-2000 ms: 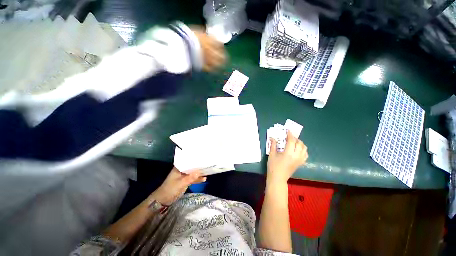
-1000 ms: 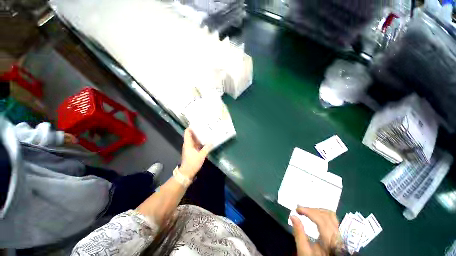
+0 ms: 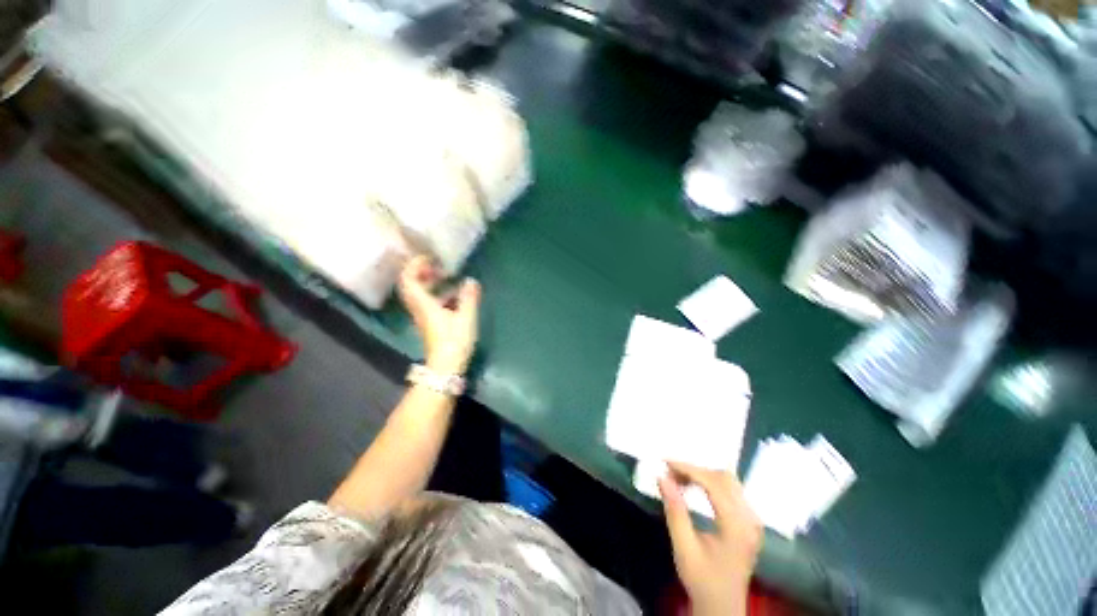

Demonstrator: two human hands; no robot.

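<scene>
Rows of white product boxes (image 3: 349,157) stand at the left of the green table, overexposed and blurred. My left hand (image 3: 443,315) is at the near end of the rows, fingers apart, fingertips by a box edge; it holds nothing that I can make out. My right hand (image 3: 716,523) pinches a small white card (image 3: 651,477) at the lower edge of the larger white leaflets (image 3: 680,403). A fanned pile of small cards (image 3: 794,484) lies right of the leaflets. One card (image 3: 718,307) lies apart above them.
A crumpled clear bag (image 3: 740,157), a printed stack (image 3: 884,247) and a curled label sheet (image 3: 932,361) lie toward the back. Another label sheet (image 3: 1053,542) is at the lower right. Dark bagged goods line the back. A red stool (image 3: 162,325) and a person's blurred legs (image 3: 108,493) are left.
The other person's arm no longer crosses the table. The box my left hand held one second ago is out of that hand, at the rows. The view has turned left since two seconds ago.
</scene>
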